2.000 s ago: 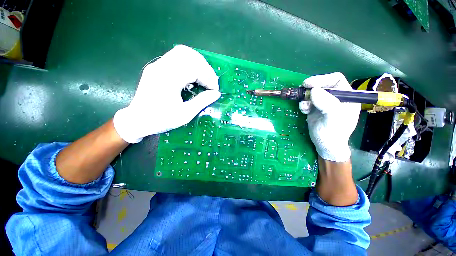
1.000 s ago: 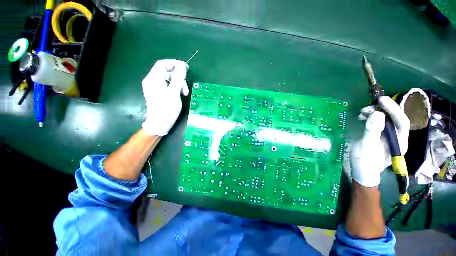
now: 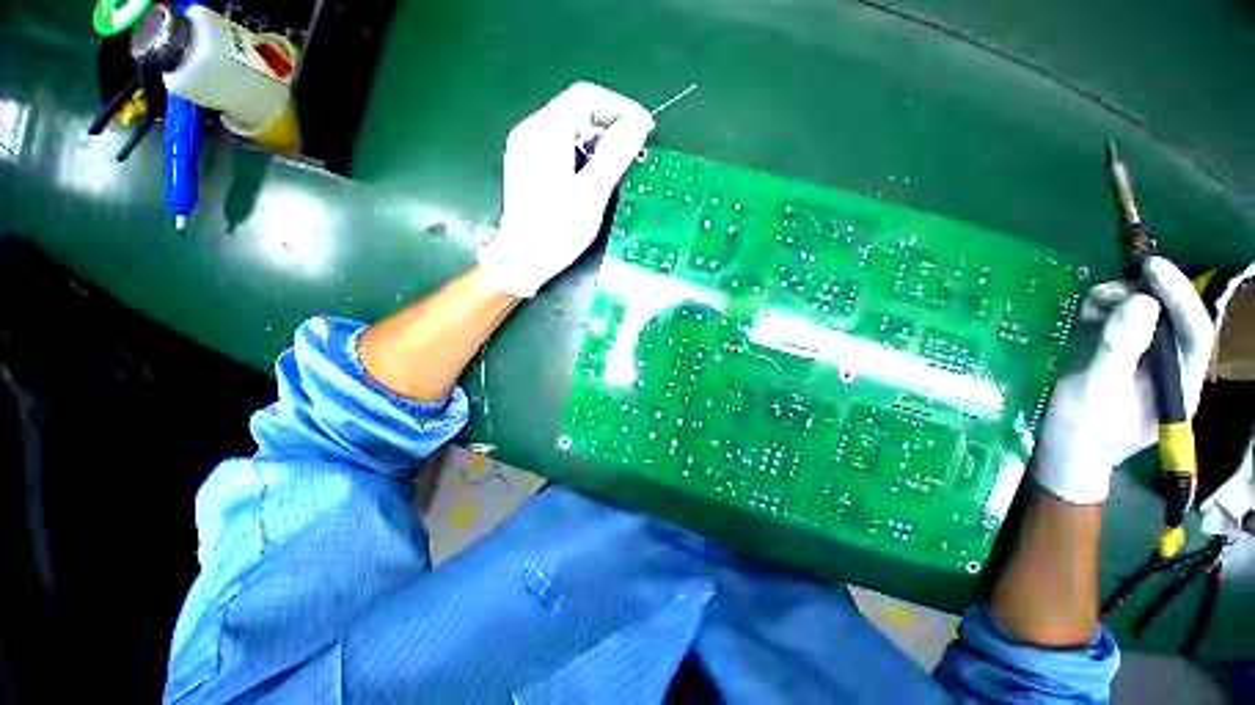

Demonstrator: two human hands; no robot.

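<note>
A large green printed circuit board [image 3: 812, 455] with many silvery solder dots lies tilted on the bench mat. My left hand [image 3: 567, 186], in a white glove, is at the board's far left corner and pinches a thin strand of solder wire [image 3: 674, 98], whose end points up and right. My right hand [image 3: 1108, 393], also gloved, is at the board's right edge and holds the soldering iron [image 3: 1168, 372]. The iron's tip points away from me, beyond the board and off it.
At the far left are a black bin [image 3: 335, 83], a whitish bottle [image 3: 220, 66] and a blue pen-like stick [image 3: 180, 159]. At the right edge are part of the tip-cleaning holder [image 3: 1235, 328], a crumpled white wipe [image 3: 1229, 499] and dark cables [image 3: 1200, 592].
Since two seconds ago, the iron and the solder wire have left the board's surface. In the last second the view has shifted, and my left hand is now close against the board's corner.
</note>
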